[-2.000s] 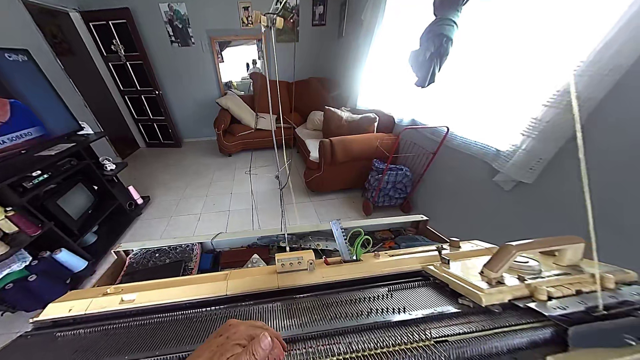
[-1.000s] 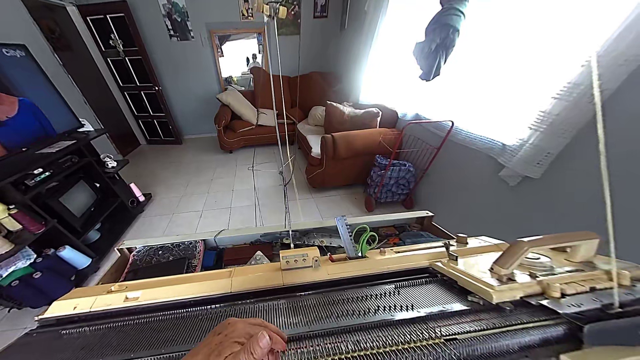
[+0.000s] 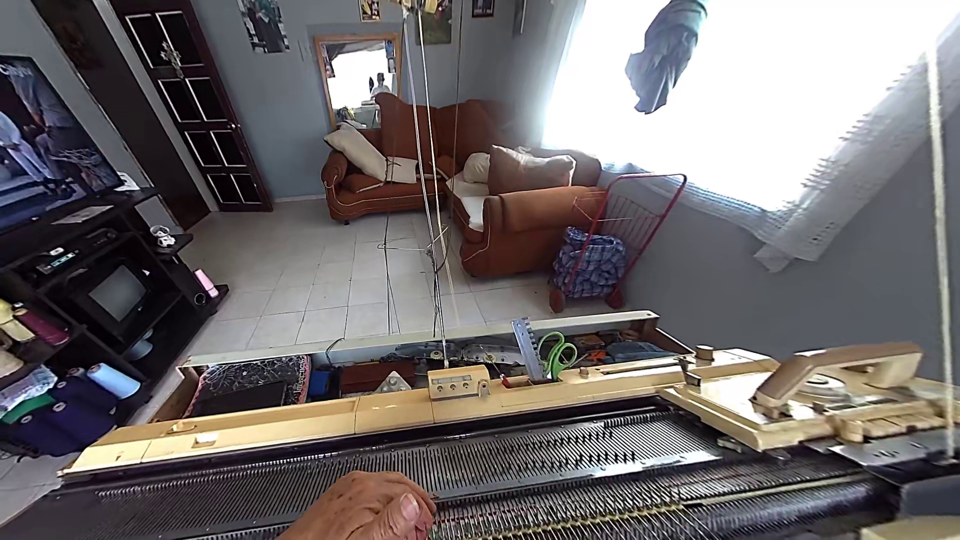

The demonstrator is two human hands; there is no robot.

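A flatbed knitting machine (image 3: pixel 315 409) spans the lower view, its rows of needles (image 3: pixel 555 457) pointing toward me. My left hand (image 3: pixel 367 510) is over the front of the needle bed, left of the middle, fingers curled and thumb against them; whether it pinches anything is hidden. Yellowish yarn (image 3: pixel 592 519) runs across the needles to its right. The beige carriage (image 3: pixel 817 397) with its handle rests at the right end. A row counter (image 3: pixel 457 382) sits on the rear rail. My right hand is out of view.
Behind the rail, an open tray (image 3: pixel 262 349) holds green-handled scissors (image 3: pixel 556 356), a bluish comb-edged tool (image 3: pixel 527 346) and other items. Yarn strands hang from a mast above. Beyond are a television cabinet (image 3: pixel 112 270), orange sofas (image 3: pixel 547 206) and a red cart (image 3: pixel 652 217).
My left hand stays at nearly the same place over the needle bed. The carriage has not plainly moved. The picture on the television has changed.
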